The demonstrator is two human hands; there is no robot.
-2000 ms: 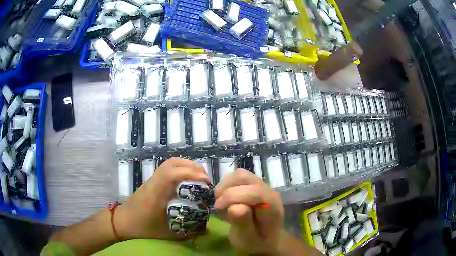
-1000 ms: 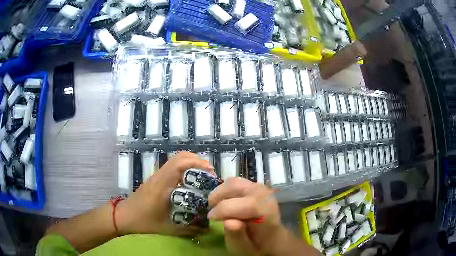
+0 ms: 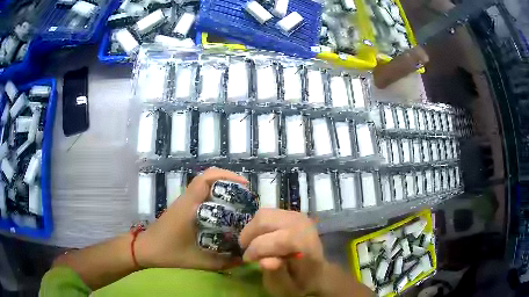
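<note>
My left hand (image 3: 183, 235), with a red string at the wrist, holds three stacked electronic units (image 3: 223, 214), their silvery-black rounded ends facing up. My right hand (image 3: 284, 246) is at the right side of the units, fingers bent and fingertips close together at their ends. A red spot shows by its fingers; whether it grips a thin tool cannot be made out. Behind the hands lies a clear blister tray (image 3: 255, 163) with three rows of white units. The hands hide part of its front row.
More filled clear trays (image 3: 417, 134) stand at right. A yellow bin (image 3: 352, 255) of units is lower right. A blue bin (image 3: 51, 156) and black phone (image 3: 76, 101) are at left. A blue slatted tray (image 3: 226, 20), more bins and a brown cylinder (image 3: 400, 68) are at the back.
Two unit ends showed clearly at first; three show now. The held units and my left hand sit slightly higher in the picture. My right hand stays beside the units, its fingers slightly shifted.
</note>
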